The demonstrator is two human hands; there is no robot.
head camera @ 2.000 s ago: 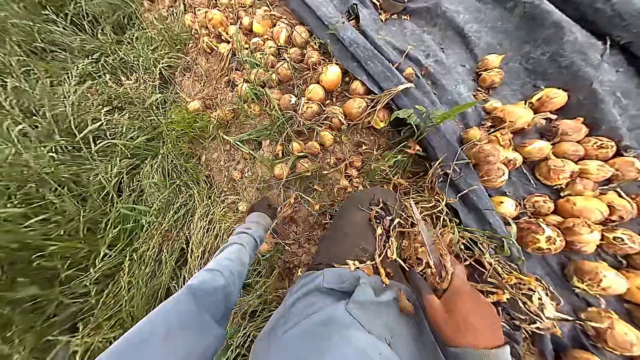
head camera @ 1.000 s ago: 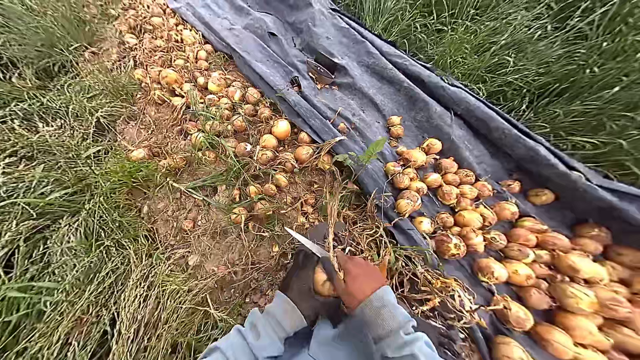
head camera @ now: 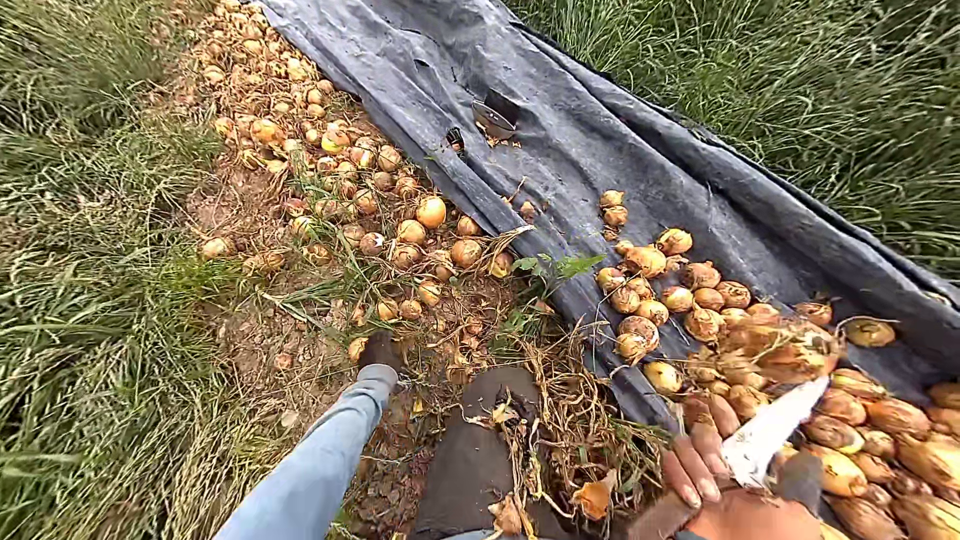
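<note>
My left hand (head camera: 381, 351), in a dark glove, reaches down to the soil beside a yellow onion (head camera: 358, 349); its fingers are too dark and small to read. My right hand (head camera: 739, 502), bare, is at the lower right, shut on a knife whose bright, blurred blade (head camera: 776, 431) points up and right over the onion pile (head camera: 844, 405). Just beyond the blade a large blurred onion (head camera: 784, 349) appears over the pile, and whether the hand touches it cannot be told. The knife's handle is mostly hidden by the hand.
Many onions (head camera: 409, 231) with dry tops lie on the soil at left of a dark fabric sheet (head camera: 585, 150). A small container (head camera: 495, 116) rests on the sheet. Cut tops and roots (head camera: 555, 420) lie by my dark-clad leg (head camera: 480, 442). Tall grass (head camera: 787, 82) borders both sides.
My left hand, on an onion beside the knife one second ago, has moved out to the onions on the ground. My right hand has moved right with the knife, to the pile.
</note>
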